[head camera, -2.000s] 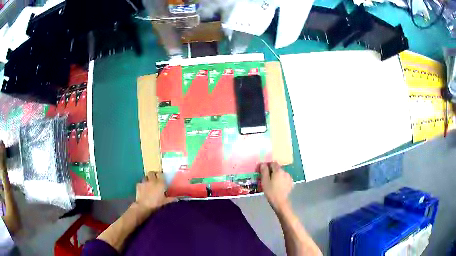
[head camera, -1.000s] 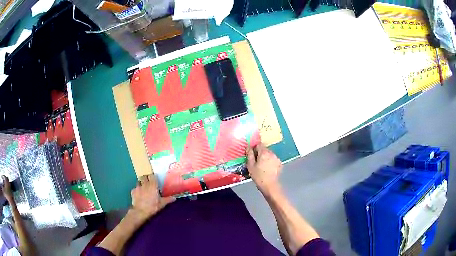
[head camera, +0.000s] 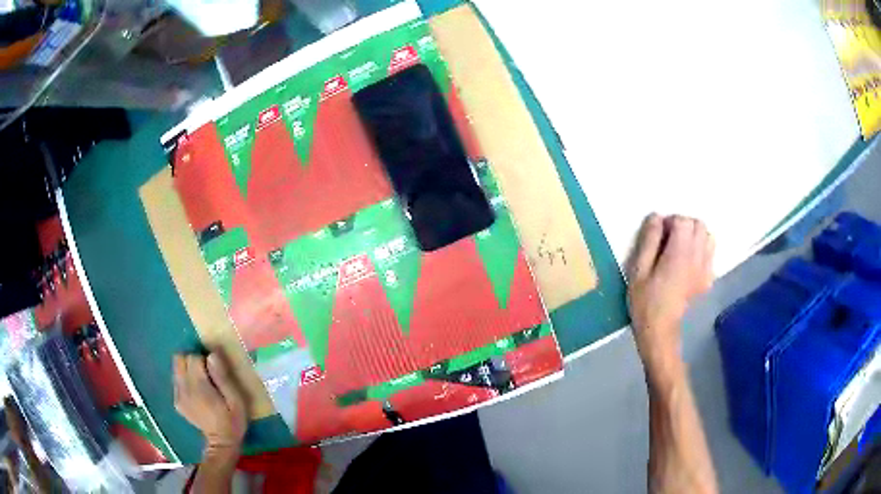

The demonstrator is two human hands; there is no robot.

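Observation:
The printed cardboard sheet [head camera: 319, 232], red and green, lies tilted over a brown cardboard sheet [head camera: 517, 174] on the green bench top. A black smartphone [head camera: 425, 159] lies on its upper right part. My left hand [head camera: 210, 400] rests with curled fingers at the lower left edge of the brown sheet, over the green top; nothing shows in it. My right hand [head camera: 668, 275] has its curled fingers on the near edge of the large white board sheet [head camera: 676, 106]; no held thing shows, and its palm side is hidden.
Black panels [head camera: 34, 193] stand at left by a second printed sheet [head camera: 82, 338] with blurred silvery bubble bags [head camera: 58, 405]. Blurred clear plastic and small items are at the back left. A yellow printed sheet [head camera: 855, 58] is far right. Blue crates [head camera: 792, 338] stand below right.
Both hands have left the printed sheet's near edge: my left hand moved outward to the left, my right hand right onto the white board. The view is closer and turned; the sheets and phone appear larger.

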